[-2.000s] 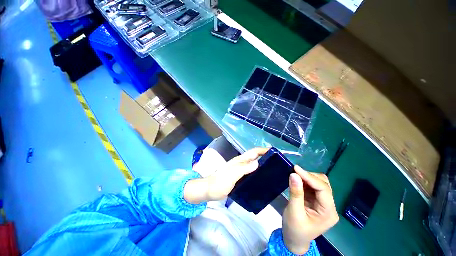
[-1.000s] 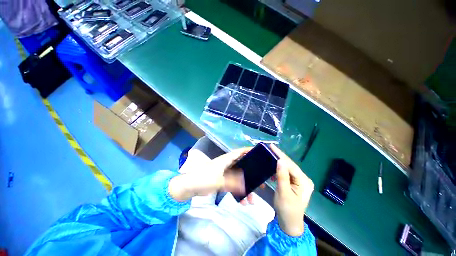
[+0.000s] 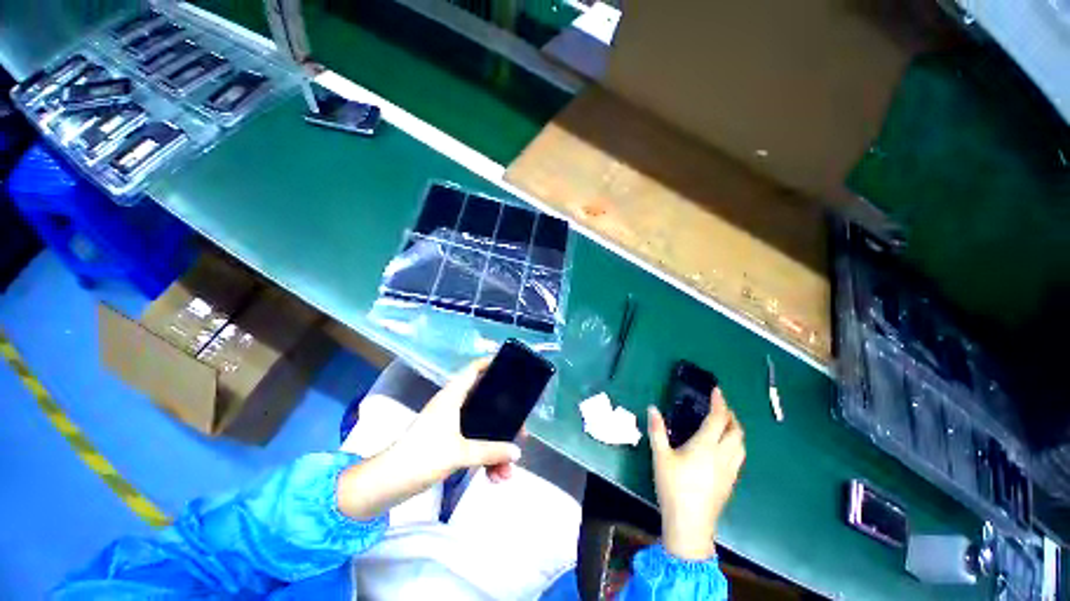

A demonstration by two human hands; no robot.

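My left hand (image 3: 440, 444) holds a black phone-sized slab (image 3: 507, 393) over my lap, in front of the bench edge. My right hand (image 3: 697, 460) is on the bench with thumb and fingers around the near end of a second dark unit (image 3: 689, 397); whether it lifts the unit is unclear. A white crumpled wipe (image 3: 609, 420) lies between the hands. A clear packing sheet with dark panels in a grid (image 3: 492, 261) lies ahead, with crinkled film over its near part.
Dark tweezers (image 3: 624, 337) and a pale-handled knife (image 3: 773, 390) lie on the mat. A silver-edged phone (image 3: 877, 512) and whitish block (image 3: 941, 559) are at right, near stacked trays (image 3: 927, 387). A blister tray (image 3: 150, 103) is far left; an open box (image 3: 223, 352) stands on the floor.
My right hand has left the slab and moved right to the dark unit on the bench. My left hand alone holds the slab. The white wipe now shows. The view has swung right.
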